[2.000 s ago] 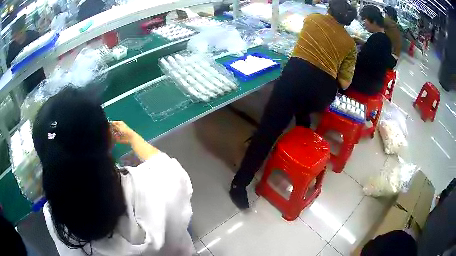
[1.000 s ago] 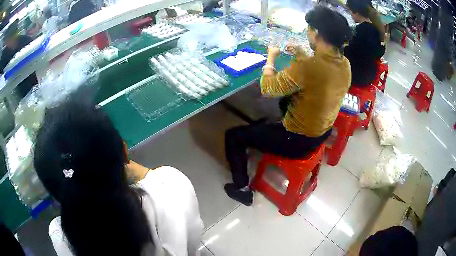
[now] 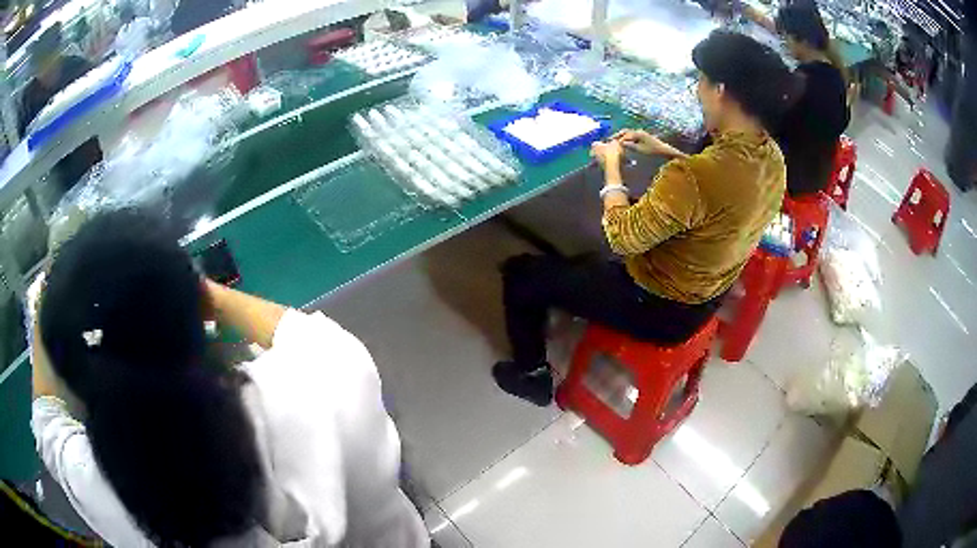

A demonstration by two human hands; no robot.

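Note:
Neither of my hands is in the picture. In front of me, the green bench [image 3: 375, 248] holds a clear tray with rows of white pieces [image 3: 434, 155]. An empty see-through blister tray [image 3: 354, 203] lies beside it on the left. A blue bin with white pieces [image 3: 550, 131] stands to its right. A dark flat object [image 3: 218, 262] lies on the bench beside the near seated person.
A person in a white top [image 3: 321, 412] is close at lower left. A person in a mustard top [image 3: 702, 219] sits on a red stool [image 3: 637, 391]. A clear bag [image 3: 841, 375] and brown carton [image 3: 900, 412] are on the floor at right.
The person in mustard stood leaning over, then sat down and turned to the bench. The near person's head and arms have shifted left. The dark flat object has come into view.

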